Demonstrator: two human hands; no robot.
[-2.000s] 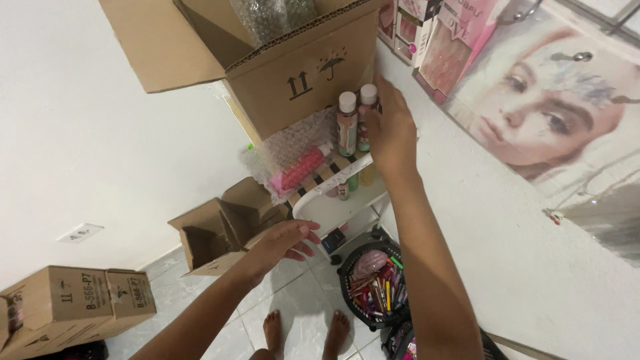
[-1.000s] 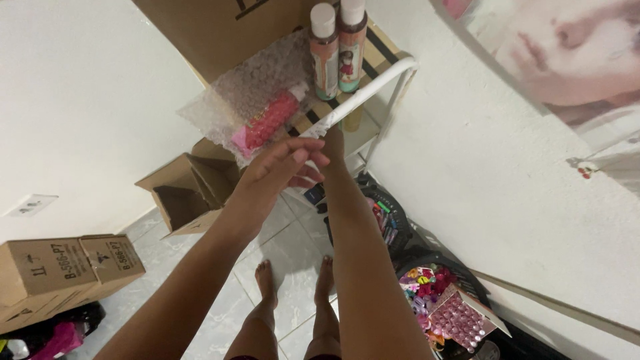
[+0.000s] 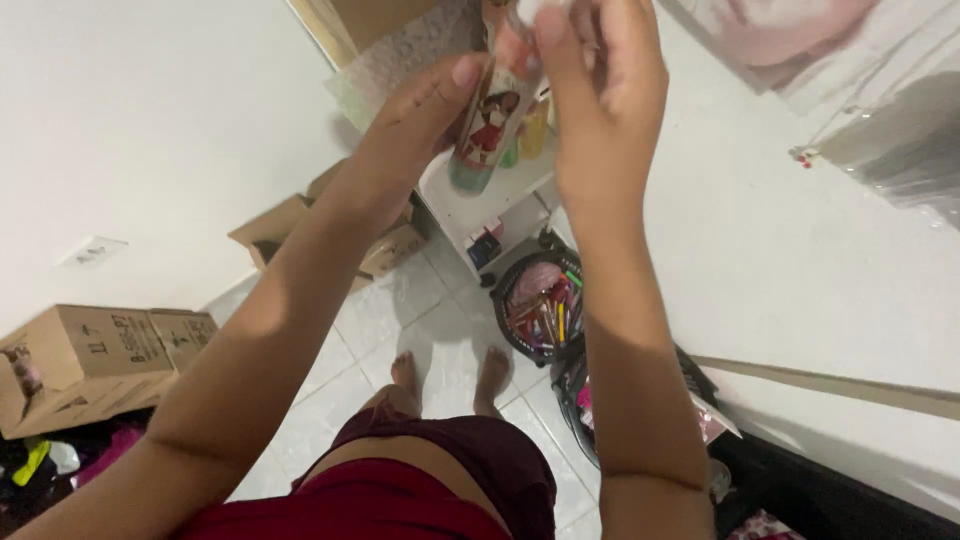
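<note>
A clear plastic bottle (image 3: 491,124) with a pictured label and a greenish base hangs tilted between my hands at the top centre. My left hand (image 3: 427,105) closes around its body from the left, thumb at the front. At the bottle's upper end, my right hand (image 3: 604,67) has its thumb and fingers on the white cap (image 3: 541,9). Bubble wrap (image 3: 420,52) lies behind my left hand. The white shelf unit (image 3: 491,199) shows below the bottle, with green and yellow bottles (image 3: 534,133) on it.
Opened cardboard boxes (image 3: 277,225) stand beyond my left forearm, and more boxes (image 3: 112,352) are at the far left. A black basket of pens and cosmetics (image 3: 544,307) sits on the tiled floor near my feet. A white wall (image 3: 810,247) rises at the right.
The bottle is now in my hands; in the earlier frames two capped bottles stood on the shelf top. My right hand, low behind the rail one second ago, is now up at the cap.
</note>
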